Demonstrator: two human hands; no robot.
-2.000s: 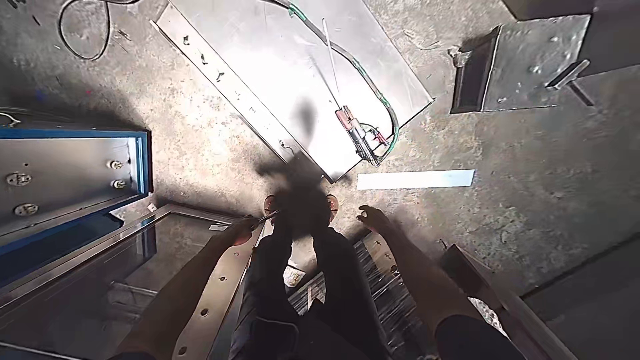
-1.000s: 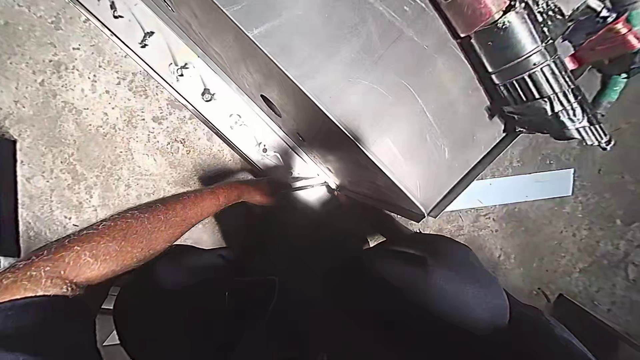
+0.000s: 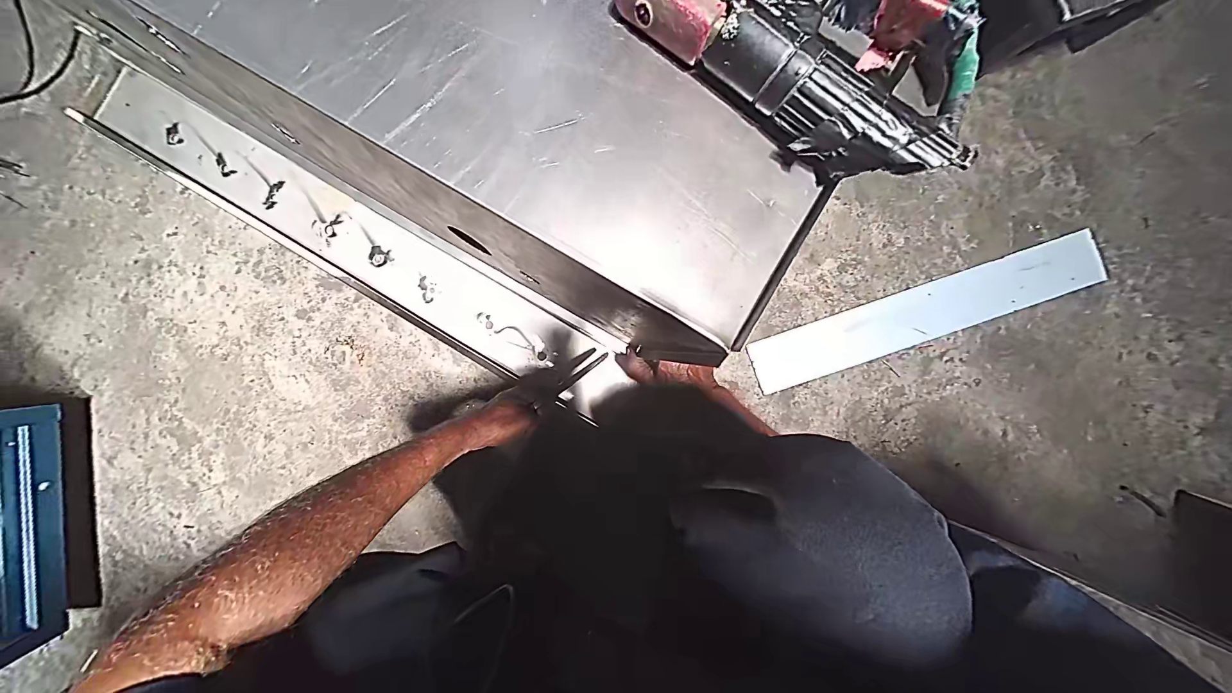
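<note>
My left hand [image 3: 520, 397] grips a dark tool with two thin jaws [image 3: 582, 371], perhaps pliers or tweezers, over the near end of a metal flange [image 3: 433, 289]. Several small twisted bits or fasteners [image 3: 378, 255] stand along that flange. It runs beside the folded edge of a large sheet-metal panel [image 3: 539, 125]. At the panel's near corner is my right hand [image 3: 674, 371], its fingertips against the metal edge; shadow and the panel hide much of it, so whether it holds anything is unclear.
A worn tool or clamp with a red handle and black taped body [image 3: 799, 77] lies on the panel. A flat pale metal strip [image 3: 929, 310] rests on the concrete floor right of the corner. A blue metal frame [image 3: 34, 520] stands at the left, and a dark cable [image 3: 48, 87] lies at upper left.
The view has come down close to the panel. My left hand has gone from beside my legs to the flange's near end. My right hand, out to the right two seconds ago, is now at the panel corner.
</note>
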